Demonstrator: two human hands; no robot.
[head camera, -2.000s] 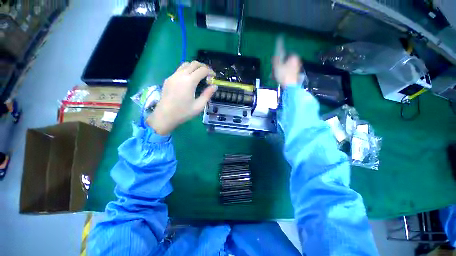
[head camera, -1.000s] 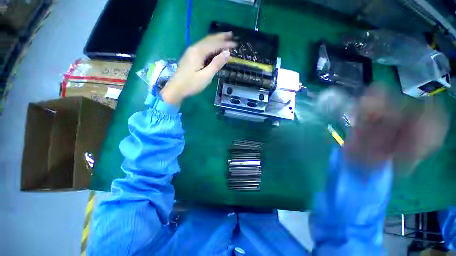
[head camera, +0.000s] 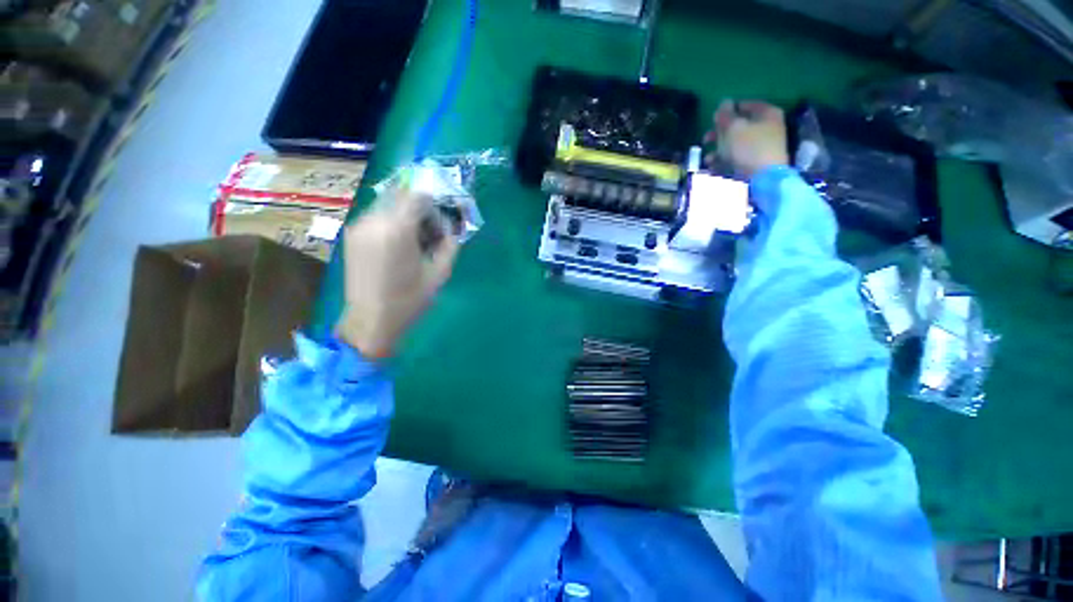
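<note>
The silver strip-cutting machine stands on the green mat, with a ribbed dark roller and a yellow bar along it. A neat row of thin dark strips lies in front of it. My left hand, blurred, is left of the machine at the clear bag of small parts; its fingertips are partly hidden. My right hand is at the machine's right end with curled fingers; the crank handle is not clearly visible, so its grip cannot be told.
A black catch tray with small bits sits behind the machine. A second black tray and labelled clear bags lie right. An open cardboard box and a large black bin are left. A blue cord runs behind the clear bag.
My left hand has moved from the roller down and left to the clear bag. My right hand has come back from the far right to the machine's right end. The view has shifted.
</note>
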